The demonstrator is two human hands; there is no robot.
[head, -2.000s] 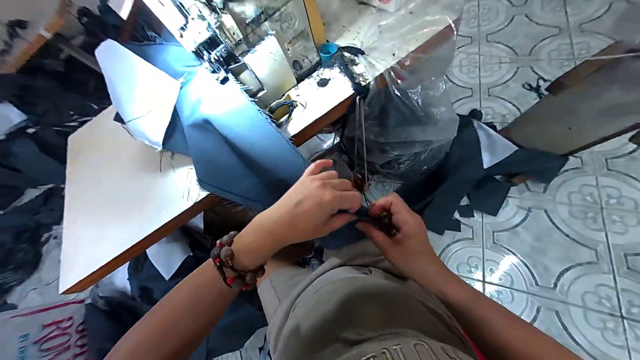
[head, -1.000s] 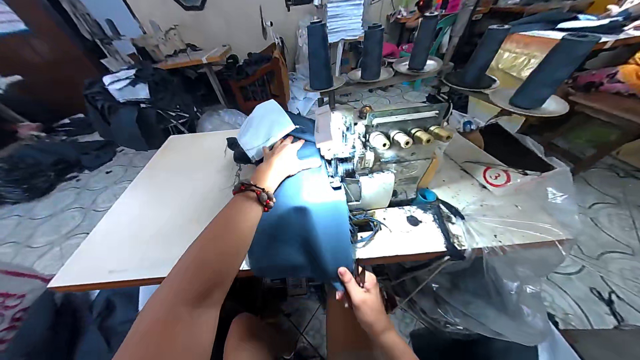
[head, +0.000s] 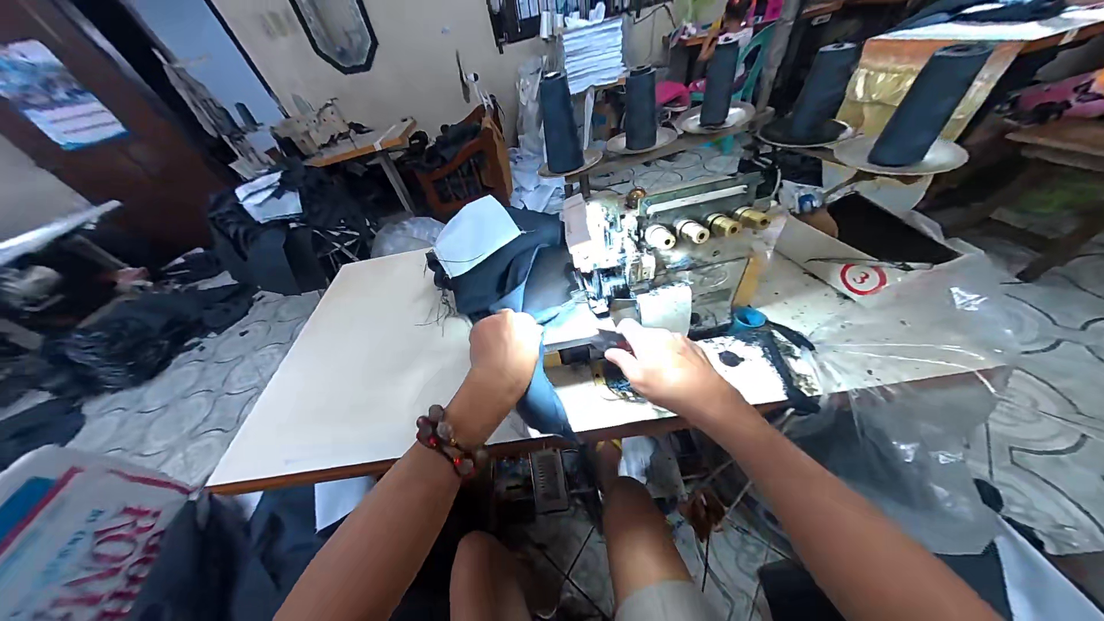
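My left hand, with a beaded bracelet at the wrist, grips a bunched dark blue fabric piece just in front of an overlock sewing machine. Part of the fabric hangs over the table's front edge. The rest lies behind the hand, with a light blue fabric piece on top. My right hand is beside the machine's front, its fingers closed around a small dark tool whose kind I cannot tell. The tool's far end is near the fabric by the needle area.
The white sewing table extends left. Dark thread cones stand behind the machine. A blue cup-like holder and a clear plastic bag are at right. A printed sack stands lower left.
My left hand has come from the fabric's far part toward the table's front and bunched the cloth. My right hand has risen from below the table edge to the machine's front.
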